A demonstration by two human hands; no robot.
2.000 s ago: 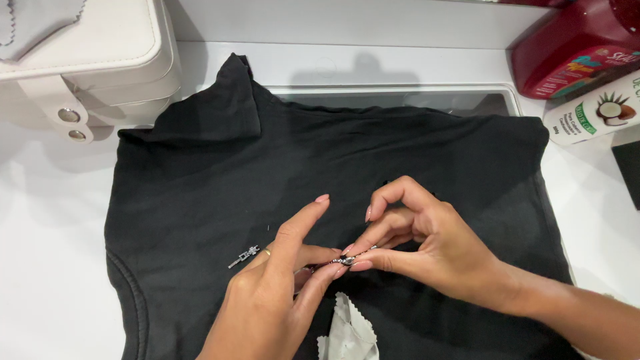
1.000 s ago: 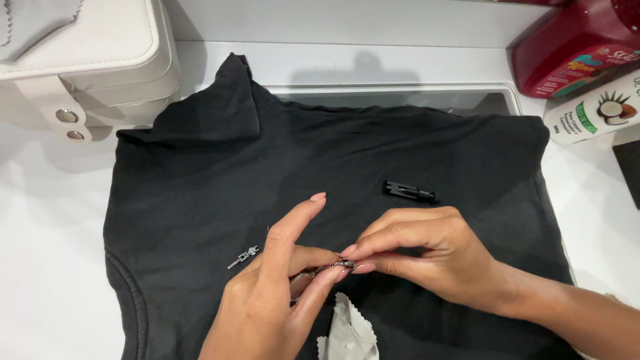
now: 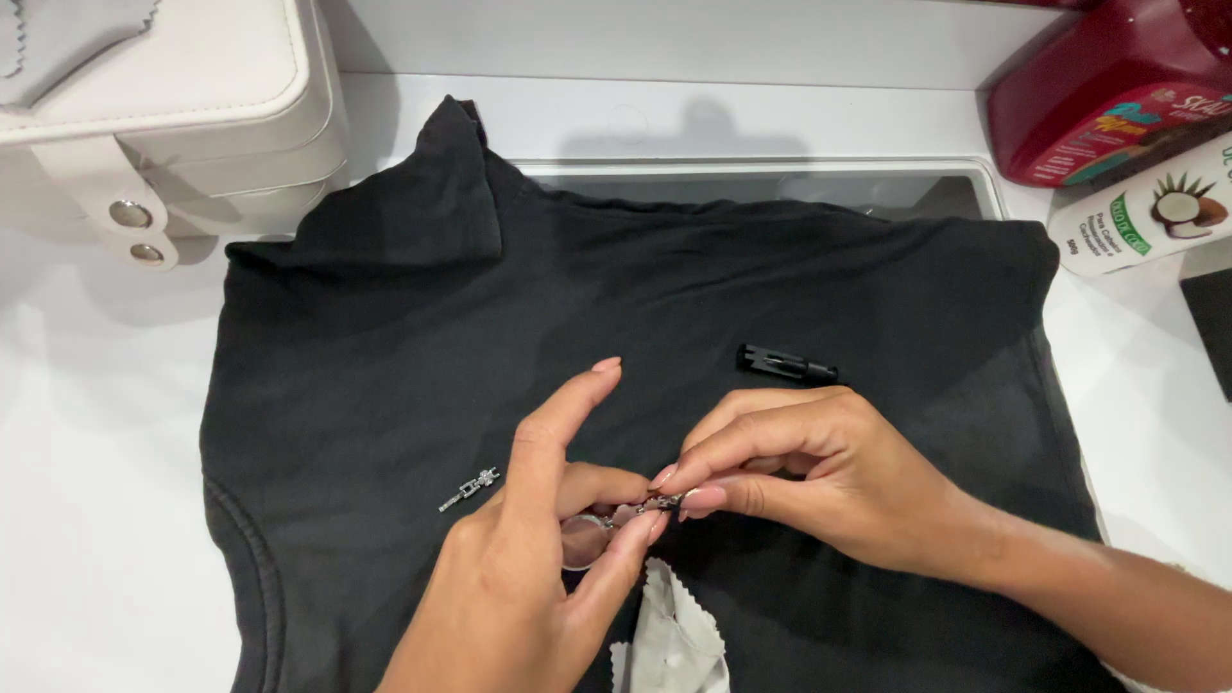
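Note:
My left hand (image 3: pixel 539 520) pinches a small metal chain piece with a round clear disc, like a watch or pendant, (image 3: pixel 584 541) between thumb and fingers, its index finger raised. My right hand (image 3: pixel 780 472) pinches the other end of the same piece; the fingertips of both hands nearly meet and partly hide it. Left of my left hand a small silver metal link piece (image 3: pixel 470 489) lies on a black cloth garment (image 3: pixel 385 385). Above my right hand lies a black plastic tool (image 3: pixel 787 365). A pale zigzag-edged cloth (image 3: pixel 674 626) rests below my hands.
A white stitched case with snap straps (image 3: pixel 173 125) stands at the upper left, a grey zigzag-edged cloth (image 3: pixel 72 38) on top. At the upper right are a red bottle (image 3: pixel 1078 106) and a white bottle (image 3: pixel 1145 217). A clear-rimmed tray (image 3: pixel 770 169) shows behind the garment.
My right hand's raised fingers have come down beside its thumb, and the black tool, hidden two seconds ago, shows above that hand. My left hand has stayed nearly in place.

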